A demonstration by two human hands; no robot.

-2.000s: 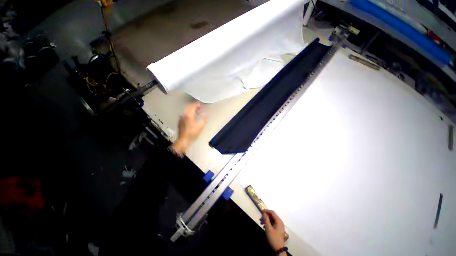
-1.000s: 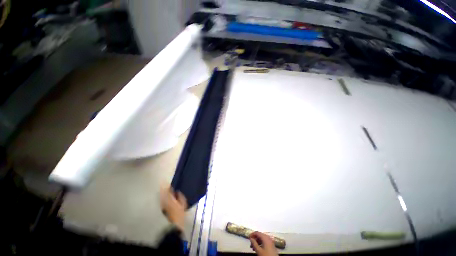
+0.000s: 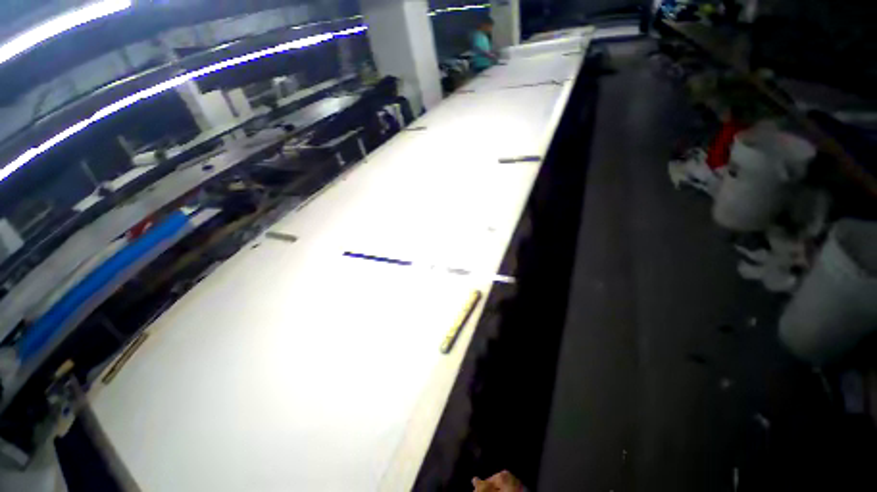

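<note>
The white top sheet point(image 3: 288, 356) covers the long table. A yellowish fabric weight point(image 3: 462, 322) lies near its right edge, and a brown one point(image 3: 125, 357) lies at the left edge. A long dark strip point(image 3: 378, 258) lies across the sheet, with a shiny piece near the right edge. The navy fabric point(image 3: 85, 463) shows only in part at the bottom left, beside the end rail point(image 3: 101, 437). A small skin-toned patch at the bottom edge appears to be my right hand point(image 3: 497, 481); it is cut off, so its grip is hidden. My left hand is out of view.
The dark aisle floor point(image 3: 615, 288) runs along the table's right side. White bins point(image 3: 841, 293) and scraps stand beyond it, with a red object point(image 3: 726, 144). A person in turquoise point(image 3: 482, 46) is at the far left side. Shelving holds a blue roll point(image 3: 106, 283) at left.
The view has swung right along the table. The white roll has left the picture, and the navy strip is mostly cut off. My left hand has gone out of view; the mottled weight no longer shows.
</note>
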